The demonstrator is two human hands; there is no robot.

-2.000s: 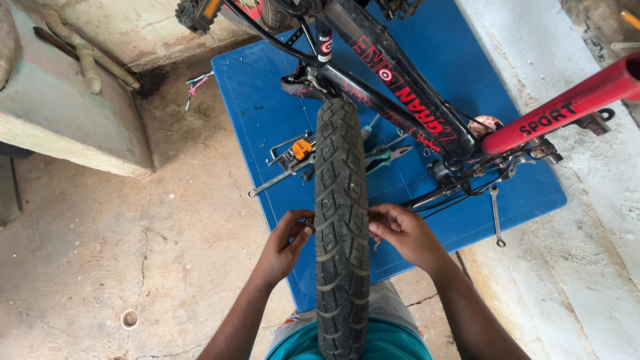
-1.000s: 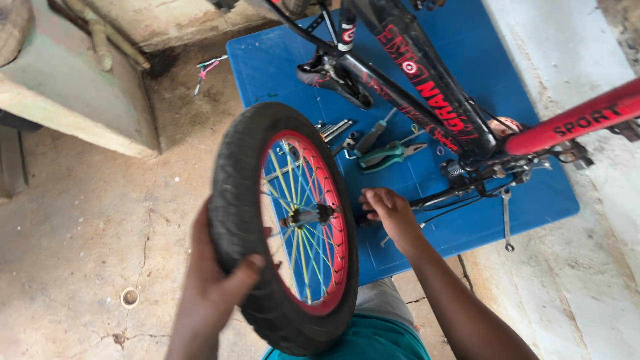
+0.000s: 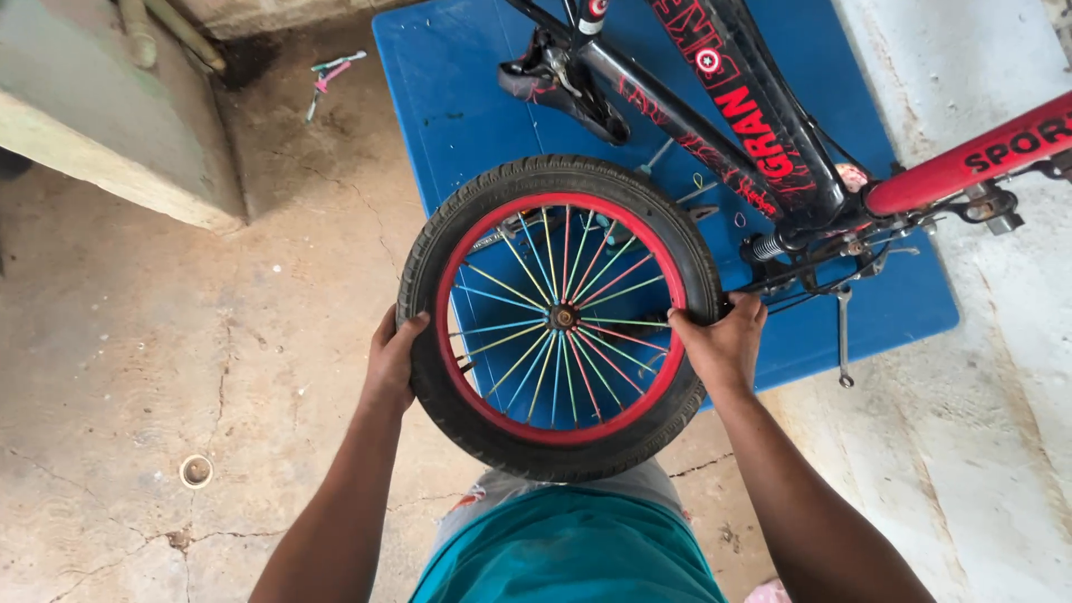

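Note:
A bicycle wheel (image 3: 557, 435) with a red rim, a black tyre and multicoloured spokes faces up at me over the near edge of the blue table. My left hand (image 3: 398, 356) grips the tyre on its left side, thumb on top. On the right side my right hand (image 3: 724, 339) holds the tyre, its thumb reaching the red rim. Behind the wheel, to the upper right, lies the black and red bicycle frame (image 3: 737, 100), with a black saddle (image 3: 565, 92). Tools on the table are partly hidden behind the wheel and its spokes.
A combination wrench (image 3: 843, 339) hangs down at the table's (image 3: 925, 310) near right edge. On the left stands a concrete block (image 3: 126, 126), with pipes behind it. Small coloured items (image 3: 327, 79) lie on the cracked floor beside the table. A white wall runs along the right.
The wheel was edge-on two seconds ago, then tilted, and now shows its flat side. My right hand, off the tyre one second ago, has taken hold of it.

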